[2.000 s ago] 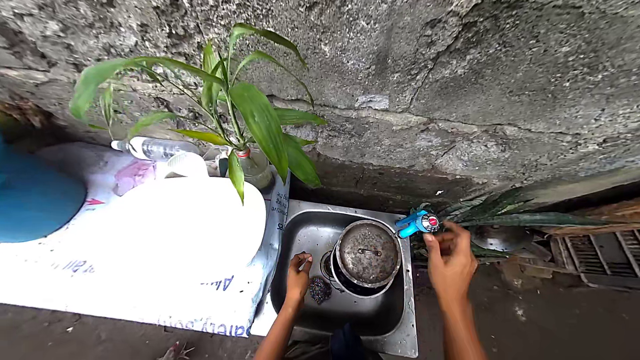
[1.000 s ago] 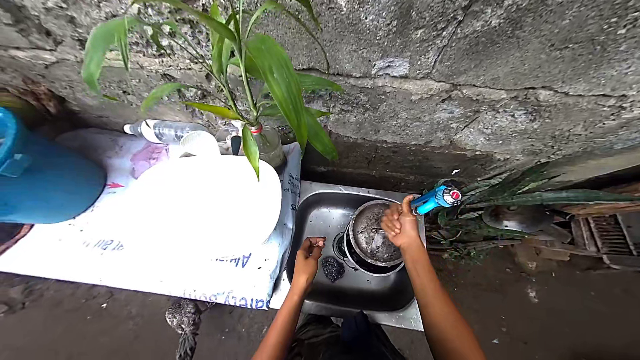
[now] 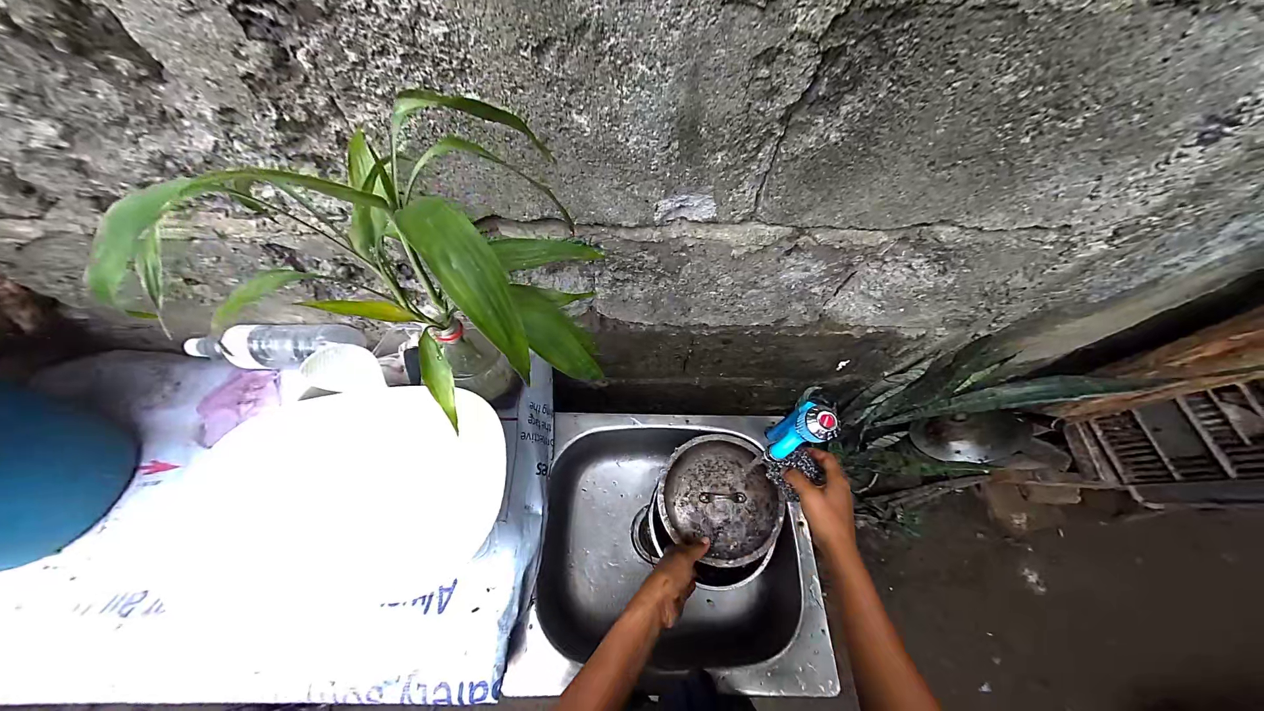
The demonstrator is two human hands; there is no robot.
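A metal pot [image 3: 736, 581] with a stained metal lid [image 3: 726, 494] sits tilted in the stainless steel sink [image 3: 583, 583]. My left hand [image 3: 673, 583] grips the near edge of the pot and lid, thumb on top. At the sink's back right corner, my right hand [image 3: 822, 484] holds a dark mesh scouring pad [image 3: 790, 472] right beside a blue faucet [image 3: 795, 430] with a silver and red end. What lies under the lid is mostly hidden.
Left of the sink are a sheet-covered surface [image 3: 247, 681], a white round item [image 3: 395, 494], a blue container [image 3: 59, 474], a plastic bottle [image 3: 286, 344] and a plant in a jar [image 3: 474, 365]. A concrete wall [image 3: 671, 118] rises behind.
The scouring pad, earlier in the sink near my left hand, is now in my right hand by the faucet. My left hand has moved right onto the pot's edge; my right hand has left the lid.
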